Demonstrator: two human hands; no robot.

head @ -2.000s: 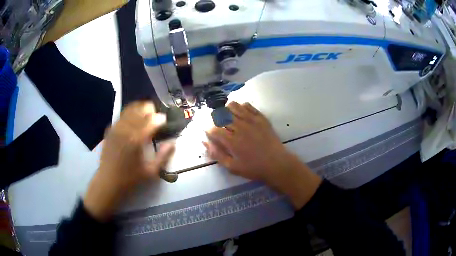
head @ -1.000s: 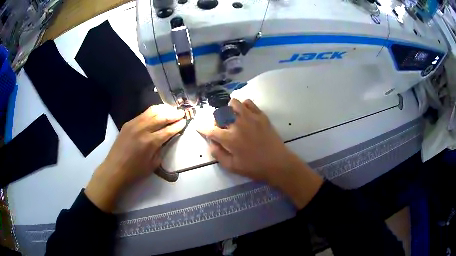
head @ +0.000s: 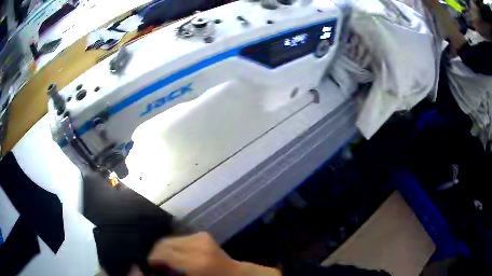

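A black fabric piece (head: pixel 116 207) runs from the lit presser foot (head: pixel 113 179) of the white sewing machine (head: pixel 216 70) down towards the wearer. My right hand (head: pixel 191 254), blurred at the bottom edge, has its fingers curled on the near end of the black cloth. Some skin at the bottom edge (head: pixel 135 270) may be fingertips of my left hand, but it is cut off and blurred. Two more black cut pieces, an upper one (head: pixel 35 197) and a lower one (head: pixel 19 248), lie at the left.
The grey ruler-marked table edge (head: pixel 270 166) runs diagonally. Pale cloth (head: pixel 399 59) is heaped at the right end of the machine. A brown panel (head: pixel 385 237) with a blue edge lies low at right. Part of another person, a dark sleeve (head: pixel 480 56), shows at the top right.
The view has swung right, so the machine sits further left. My hands have gone from beside the presser foot to the bottom edge. The black piece now extends from the foot towards me.
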